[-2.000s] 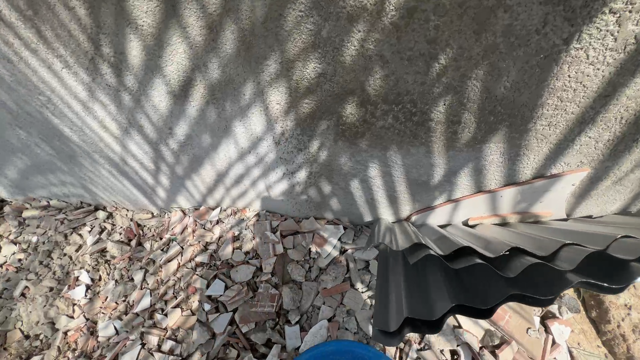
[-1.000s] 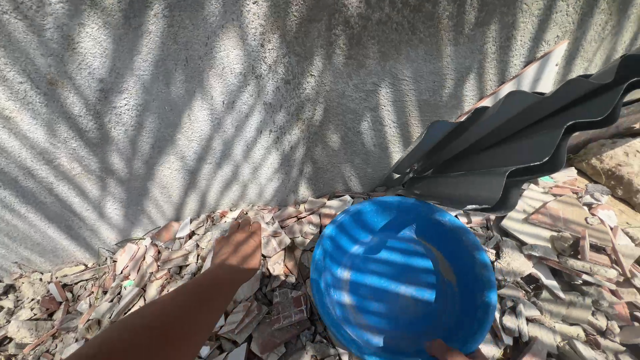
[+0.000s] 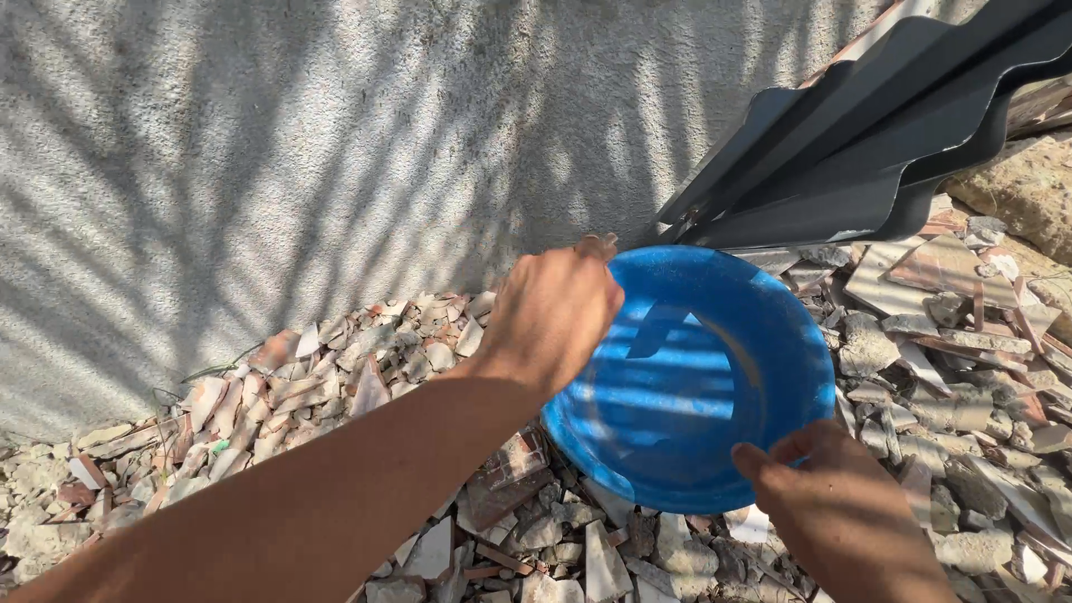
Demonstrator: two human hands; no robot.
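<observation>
A round blue plastic basin [image 3: 670, 377] rests on broken tile and concrete rubble [image 3: 435, 352] beside a rough wall. My right hand [image 3: 821, 486] grips the basin's lower right rim, thumb on the inside. My left hand [image 3: 557, 310] is at the upper left rim with a small pale rubble piece [image 3: 599, 244] between its fingertips. Bands of sun and shadow cross the basin, and a sharp-edged bright patch with a dark strip shows on its floor; whether any of it is a loose piece I cannot tell.
Dark corrugated sheets [image 3: 846, 134] lean against the rendered wall [image 3: 377, 151] at the upper right, close to the basin's far rim. A large rock [image 3: 1017, 188] lies at the right edge, with flat tile shards [image 3: 946, 268] near it.
The left hand has moved from the rubble on the left to the basin's rim, now with a small piece in its fingers. Two seconds ago only the basin's edge showed and no hands were in view.
</observation>
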